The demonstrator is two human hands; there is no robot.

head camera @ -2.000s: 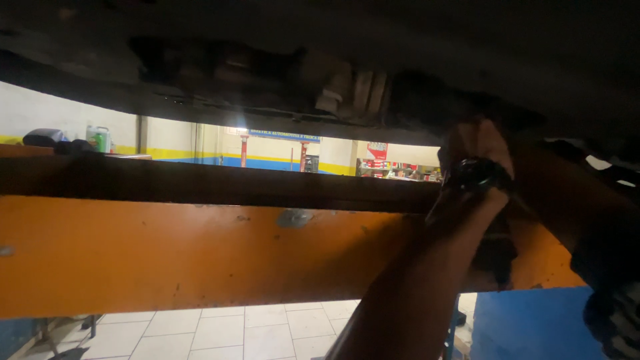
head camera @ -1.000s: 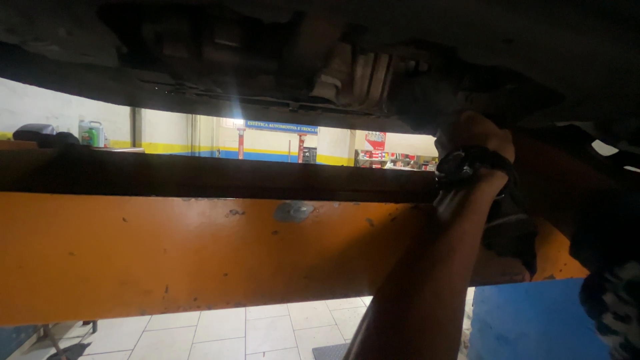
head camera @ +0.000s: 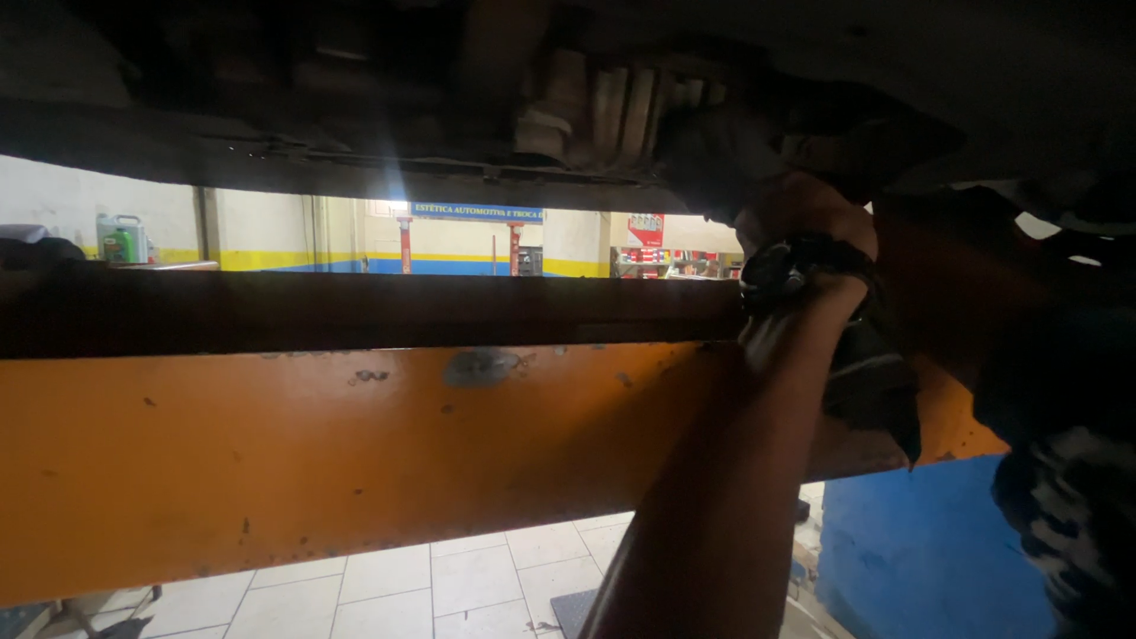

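Note:
My left hand [head camera: 803,213], with a dark wristwatch [head camera: 794,271] on the wrist, reaches up to the shadowed underside of a raised vehicle [head camera: 444,169]. Its fingers are lost in the dark, so what they touch or hold cannot be made out. Ribbed metal parts [head camera: 626,111] of the underbody show just left of the hand. At the right a dim forearm, seemingly my right, slants up toward the same spot from a patterned sleeve [head camera: 1065,515]; the right hand itself is hidden in shadow.
An orange steel beam [head camera: 311,444] with chipped paint crosses below the vehicle, behind my left forearm. A blue block [head camera: 923,550] stands at lower right. Beyond are a tiled floor [head camera: 470,568], red lift posts [head camera: 514,248], stocked shelves [head camera: 679,264] and plastic jugs [head camera: 124,240] at the left.
My left hand stays up at the underbody at the right, its wrist slightly turned since the earliest frame. The view has shifted slightly.

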